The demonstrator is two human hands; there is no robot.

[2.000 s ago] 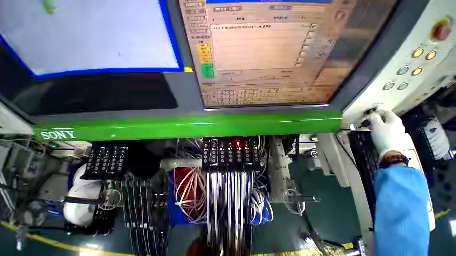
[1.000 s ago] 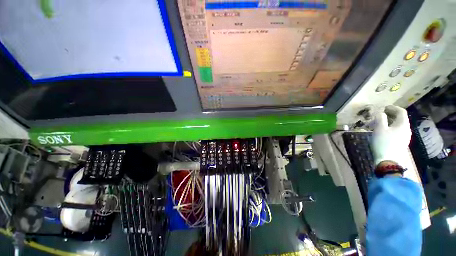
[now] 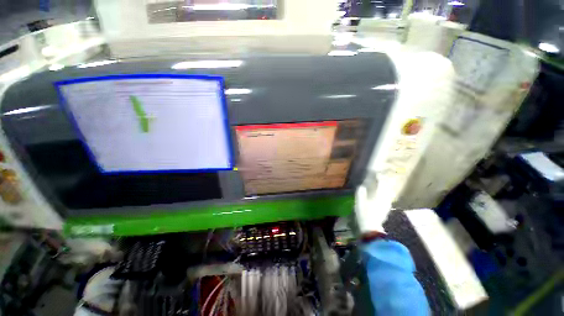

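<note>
My right hand [image 3: 371,213], in a white glove with a blue sleeve, is at the right end of the green lower edge [image 3: 216,218] of the grey cover. It is blurred against the white panel, so its fingers and anything in them cannot be told. The touch screen [image 3: 287,160] shows a tan display with a red bar on top. The second monitor [image 3: 154,126] has a blue frame and a white display with a green shape. Tape feeders [image 3: 269,241] stand under the green edge with a red light on top. My left hand is not in view.
The keyboard [image 3: 411,265] lies beside my right sleeve on a white shelf [image 3: 454,265]. A red emergency stop [image 3: 411,127] is on the white right panel. More feeders [image 3: 142,256] are at the lower left, and red waste [image 3: 213,295] lies between. Another white machine [image 3: 482,92] stands at the right.
The view has tilted up and blurred, showing the whole cover. My right hand has moved from beside the keyboard to the end of the green edge. The touch screen's top bar changed from blue to red.
</note>
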